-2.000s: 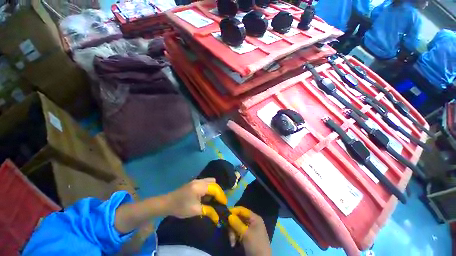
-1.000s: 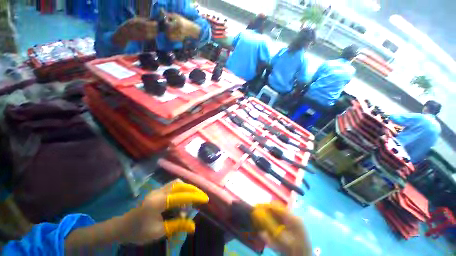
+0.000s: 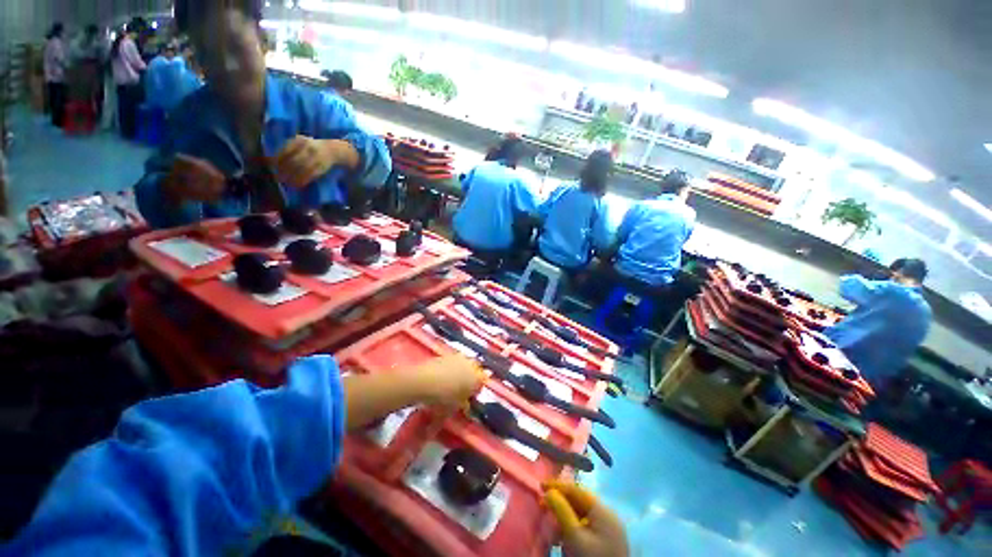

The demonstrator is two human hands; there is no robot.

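Note:
My left hand (image 3: 441, 383), in yellow finger cots, reaches over the red tray (image 3: 386, 495). Its fingertips are at the upper strap end of an open black smartwatch (image 3: 498, 418); whether they grip it is unclear. My right hand (image 3: 587, 527) is by the tray's near right edge, cut off by the picture's bottom, with nothing visible in it. A closed black watch (image 3: 469, 475) stands on a white slip in the nearest compartment. More open watches (image 3: 530, 386) lie in the farther compartments. My left forearm hides part of the upper left compartment.
A stack of red trays at left (image 3: 218, 288) bears closed watches (image 3: 309, 257). Behind it a person in a blue smock (image 3: 277, 120) handles a dark item. Other workers sit at a long bench. More tray stacks (image 3: 751, 316) stand on carts at right. A dark maroon heap lies at far left.
The view has swung up and right. A closed watch now stands in the near compartment, where only a slip lay. My left hand has moved onto the tray; my right hand remains near its edge.

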